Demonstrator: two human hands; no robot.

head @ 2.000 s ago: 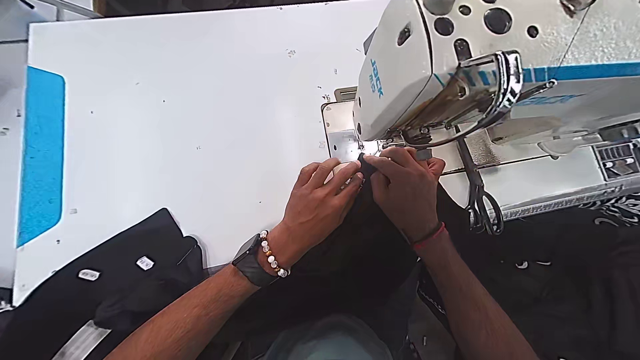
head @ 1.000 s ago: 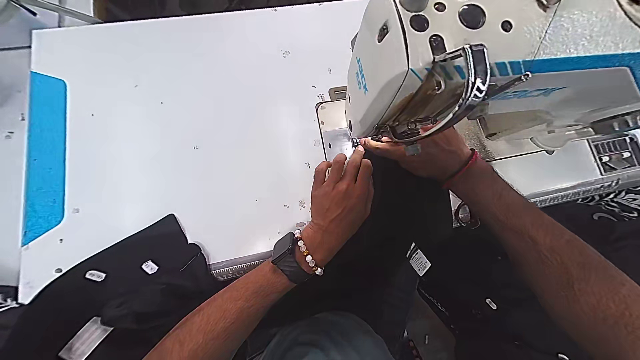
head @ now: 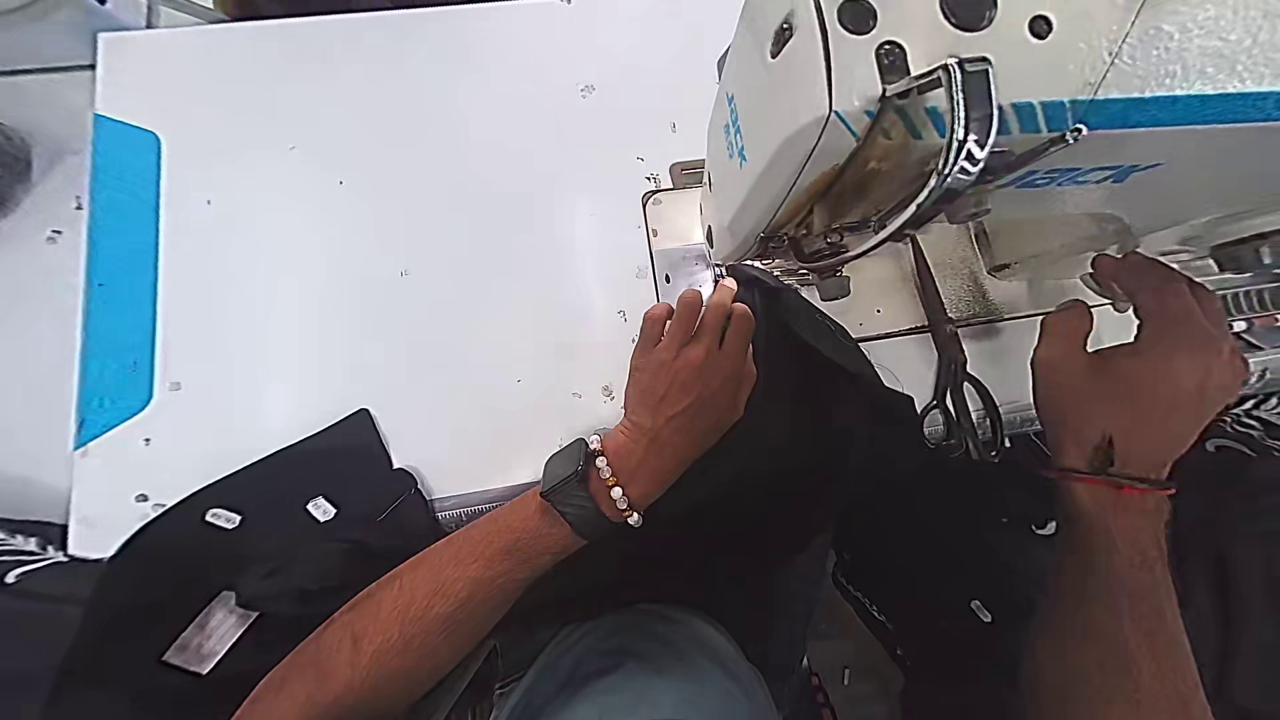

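A white Jack sewing machine (head: 780, 130) reaches in from the right, its needle area hidden behind its head and the cloth. Black fabric (head: 800, 400) runs from under the presser foot area down over the table's front edge. My left hand (head: 690, 385), with a watch and beaded bracelet at the wrist, rests its fingertips at the fabric's edge by the metal needle plate (head: 680, 235). My right hand (head: 1140, 360) is off the fabric, hovering to the right of the scissors, thumb and fingers apart. Nothing shows between them.
Dark metal scissors (head: 955, 370) lie on the machine bed's front, points toward the machine. More black fabric (head: 270, 560), with small white stickers and a grey rectangular piece (head: 210, 632), covers the table's lower left. The white tabletop (head: 400, 250) bears lint bits. Dark garments hang at lower right.
My right hand has left the fabric beside the needle and moved to the right, past the scissors. My left hand stays by the needle plate.
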